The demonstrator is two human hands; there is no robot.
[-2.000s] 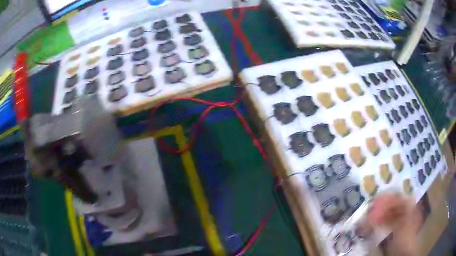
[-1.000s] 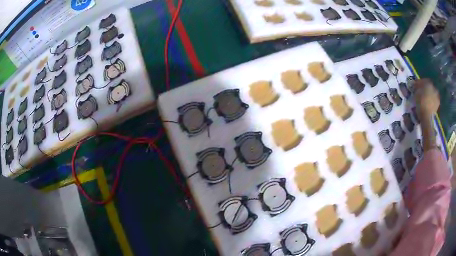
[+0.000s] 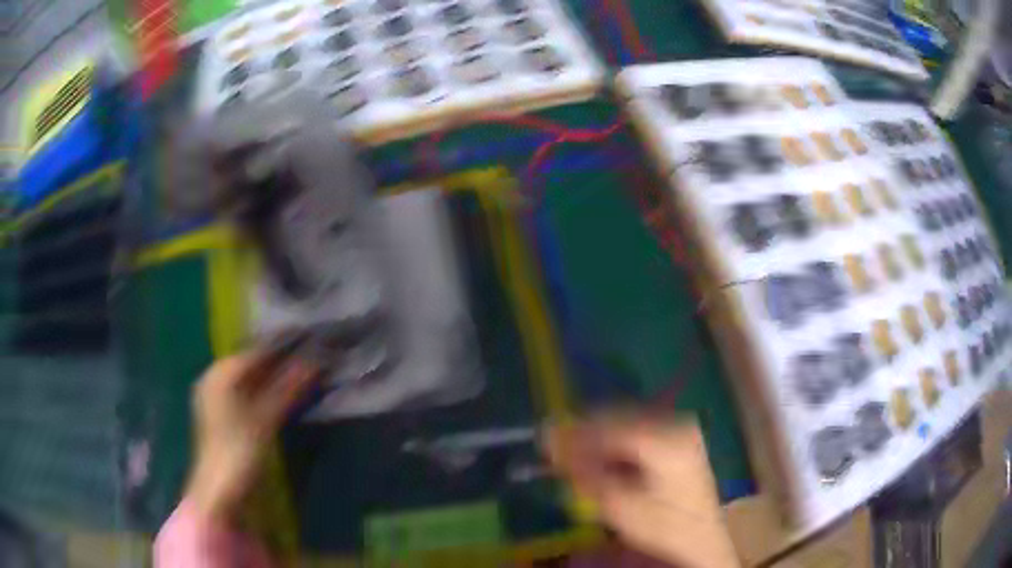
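The picture is blurred. My left hand [image 3: 244, 416] is at the near left edge of the silver-grey test fixture [image 3: 316, 239], with its fingers by the fixture's front. Whether it holds a part cannot be told. My right hand [image 3: 638, 472] is low in the middle, to the right of the slim silver tweezers [image 3: 472, 440] on the mat. Its fingers are curled and blurred, and what is in them cannot be told. The fixture's grey plate [image 3: 438, 322] lies inside the yellow tape.
A white foam board [image 3: 738, 322] of dark round parts and tan holes stands right, another [image 3: 588, 100] behind the fixture, more beyond. Red leads [image 3: 577, 135] cross the green mat. A black tray [image 3: 67, 266] and blue bin [image 3: 67, 150] are left. A green label [image 3: 435, 530] is in front.
The view has swung back from the right foam boards to the fixture. My right hand has left the far right board for the mat's front. My left hand has come into view at the fixture.
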